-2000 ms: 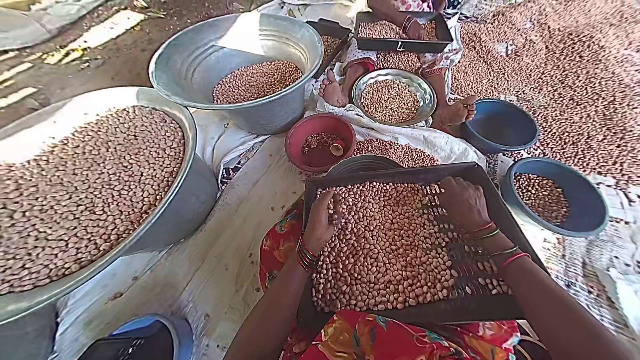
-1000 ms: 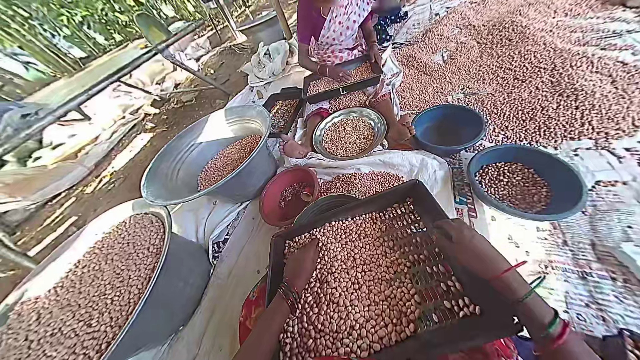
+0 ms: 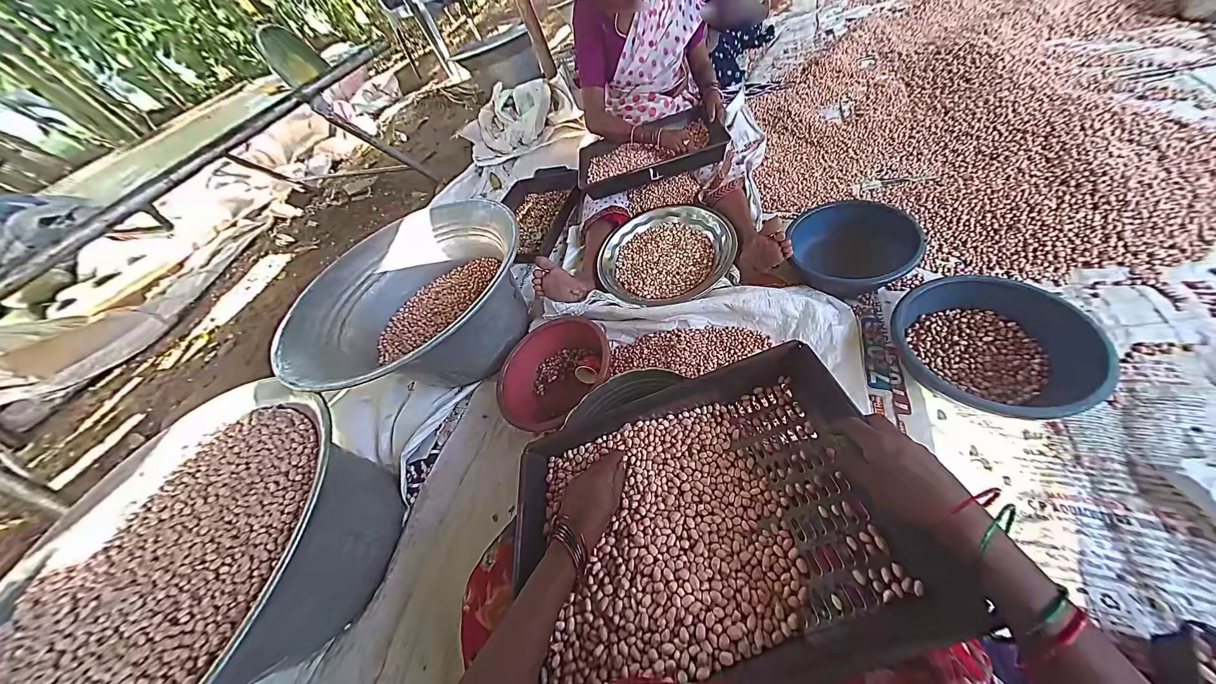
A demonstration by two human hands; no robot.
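A black slotted plastic tray lies tilted across my lap, filled with pinkish-brown nuts or seeds. The slots show at its right part, where only scattered ones lie. My left hand rests on the pile near the tray's left side, its fingertips partly hidden. At the right rim is my right hand, which grips the tray's edge. Just beyond the tray, a red plastic bowl holds a few nuts and a small cup. A dark green round rim shows partly under the tray's far edge.
Large metal tubs stand at left. Ahead, a person sits with another black tray behind a steel bowl. Blue basins stand at right, before a wide spread of nuts.
The view has tilted up, bringing the seated person into sight. My right hand has moved from over the slotted part to the tray's right rim. The left hand stays at the pile's left side.
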